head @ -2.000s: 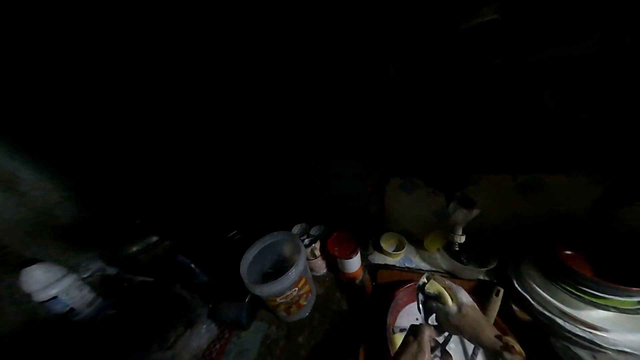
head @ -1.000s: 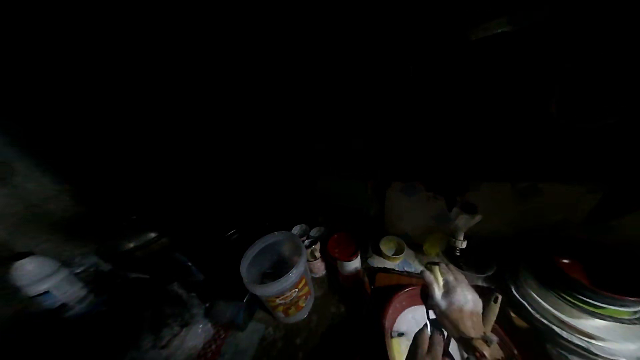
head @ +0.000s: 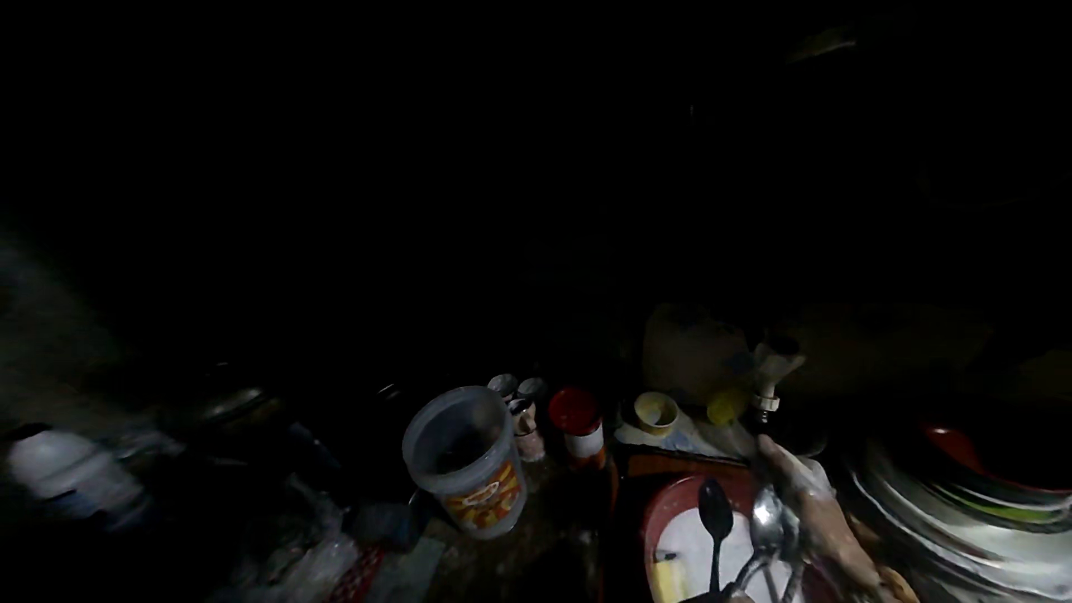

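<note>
A red basin (head: 657, 511) with whitish, sudsy liquid stands at the lower right. Over it are a dark spoon (head: 714, 509) and shiny metal spoons (head: 766, 519), their handles meeting at the bottom edge, where a small part of my left hand (head: 739, 597) shows around them. My right hand (head: 812, 494) is beside the spoons at the basin's right side, its fingers pointing up toward the tap; whether it holds anything is too dark to tell. A yellow object (head: 669, 579) lies in the basin at the lower left.
Behind the basin are a small yellow cup (head: 656, 412), a round yellow item (head: 725, 406) and a tap (head: 765, 402). Left of it stand a red-lidded container (head: 578, 414), small cups (head: 529, 390) and a clear plastic bucket (head: 486, 502). Stacked metal dishes (head: 946, 536) are at the right.
My right hand held a yellowish sponge against utensils two seconds ago; now its fingers are extended beside the spoons. The spoon bowls now show plainly above the basin.
</note>
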